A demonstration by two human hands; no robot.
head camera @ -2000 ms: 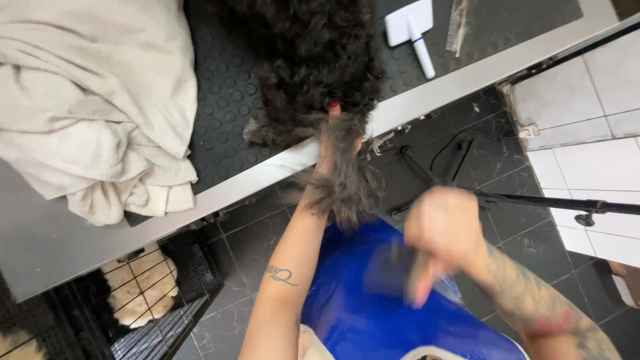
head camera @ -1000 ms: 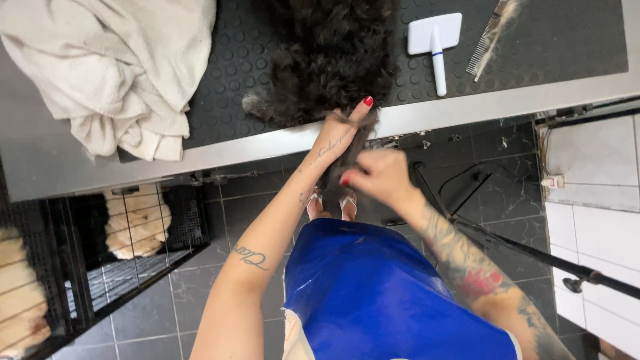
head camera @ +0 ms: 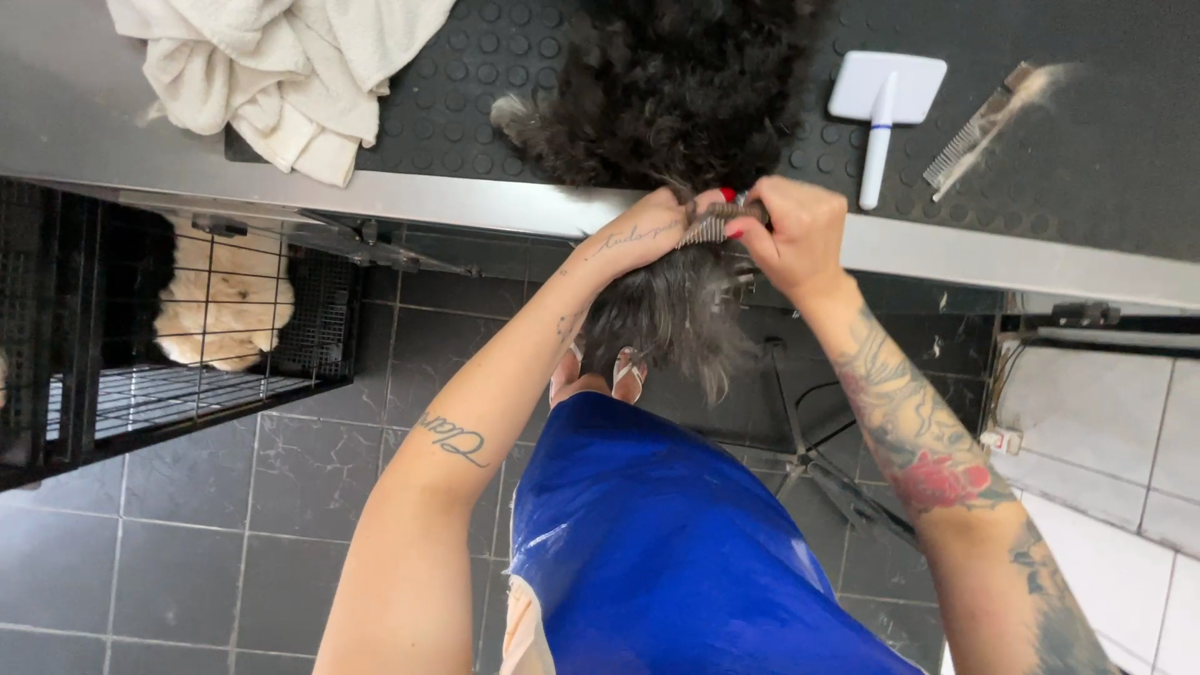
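Observation:
A dog with dark curly fur is on the black studded rubber mat, its long grey-black tail hair hanging over the table's metal edge. My left hand grips the hair near its base. In my right hand is a metal-toothed comb, its teeth in the hair beside my left fingers. To the right on the mat lie a white slicker brush, bristles not visible, and another comb with loose pale fur along it.
A crumpled cream towel lies at the table's left. Below left stands a black wire crate with a pale furry animal inside. A black stand is on the tiled floor, right of my blue apron.
My right hand, away from the tail two seconds ago, has come up beside my left hand, with the comb now in the hair. The view has shifted.

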